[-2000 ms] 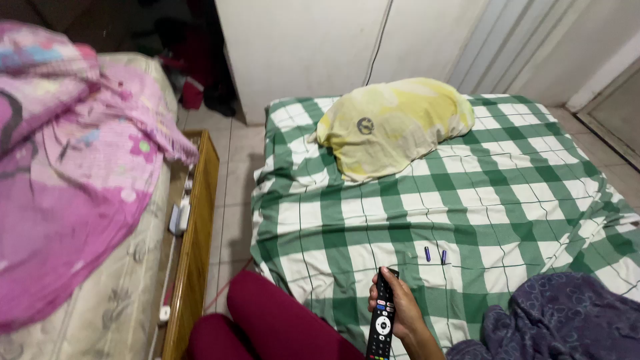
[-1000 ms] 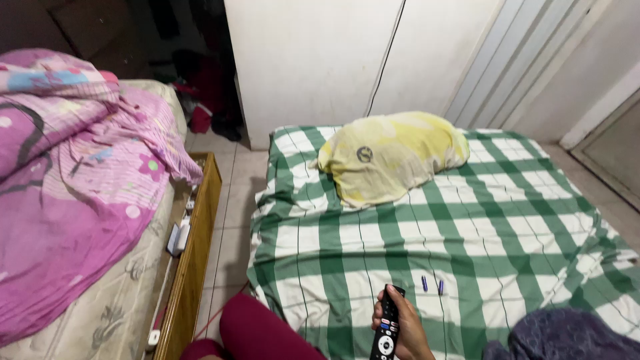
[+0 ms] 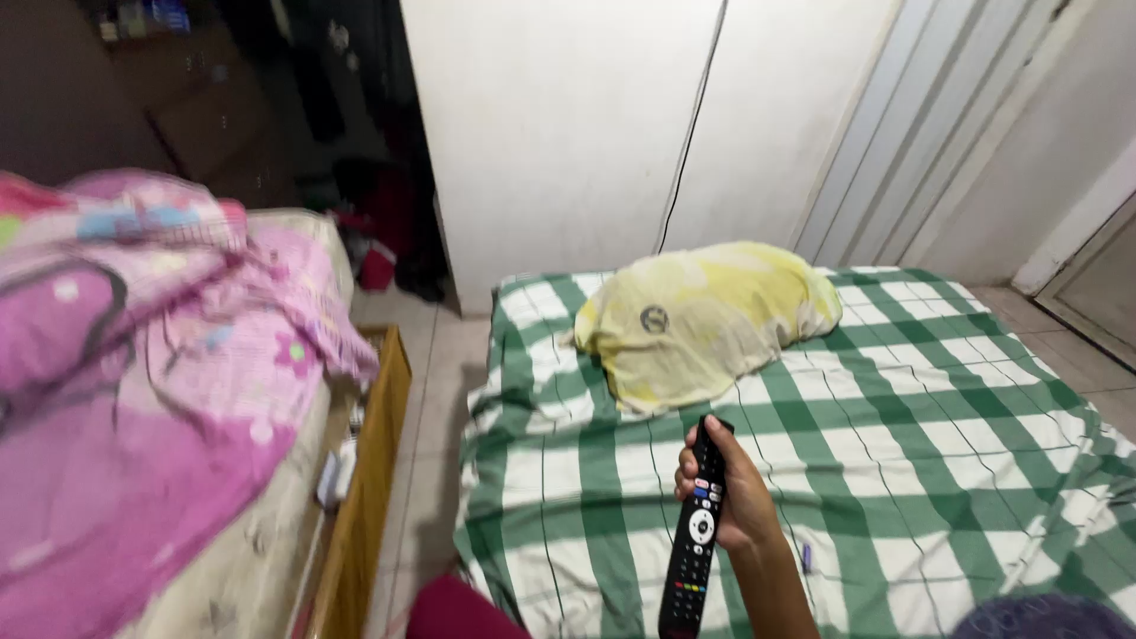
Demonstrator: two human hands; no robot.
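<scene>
My right hand [image 3: 732, 493] holds a black remote control [image 3: 699, 532] upright over the bed, with the thumb near its top end and the fingers around its left side. The button side faces me. A small purple battery [image 3: 807, 558] lies on the green and white checked sheet [image 3: 874, 461], just right of my forearm. Beyond the remote, a yellow cloth-covered pillow [image 3: 710, 324] rests near the far edge of the bed. My left hand is out of the picture.
A second mattress [image 3: 240, 568] with a pink patterned blanket [image 3: 222, 373] stands at the left, edged by a wooden bed frame [image 3: 377, 479]. A cable [image 3: 695, 115] hangs down the white wall panel [image 3: 568, 133]. Dark purple fabric [image 3: 1038, 619] sits at the lower right.
My right hand has raised the remote control, which now reaches close to the yellow pillow in the view. Two batteries showed earlier; one shows now. The view has tilted up.
</scene>
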